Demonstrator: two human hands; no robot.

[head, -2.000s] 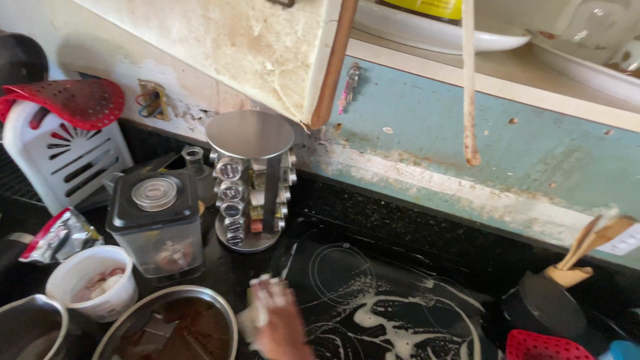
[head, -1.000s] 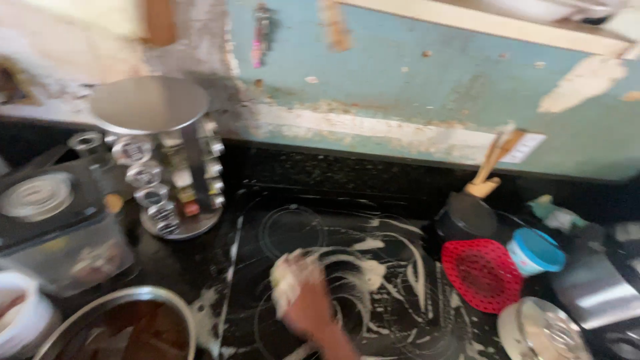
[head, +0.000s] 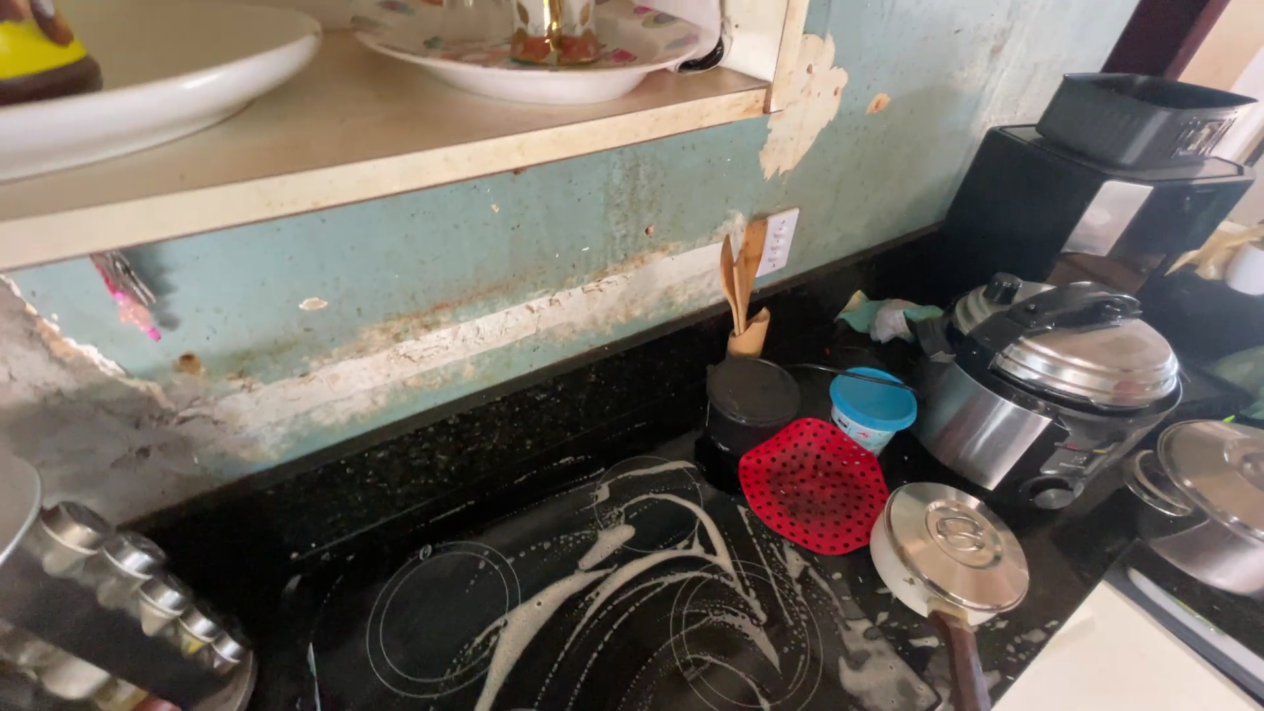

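Neither my left hand nor my right hand is in view. A black glass cooktop (head: 553, 612) with pale ring markings fills the lower middle, streaked with curved trails of whitish suds. A red perforated silicone mat (head: 815, 486) lies at its back right, against a black lidded container (head: 753, 395). Right of the mat is a white saucepan with a steel lid (head: 950, 553) and a brown handle. Behind the mat stands a small tub with a blue lid (head: 873, 400). The cloth or sponge seen earlier is out of sight.
A rotating spice rack (head: 128, 602) stands at the lower left. A pressure cooker (head: 1047, 395), a steel pot (head: 1220, 504) and a black air fryer (head: 1096, 197) occupy the right. Wooden utensils (head: 743, 281) stand by the wall. A shelf (head: 395, 148) holding plates overhangs the upper left.
The hand that was on the sudsy cooktop with a pale cloth or sponge has left the view. The view has swung to the right.
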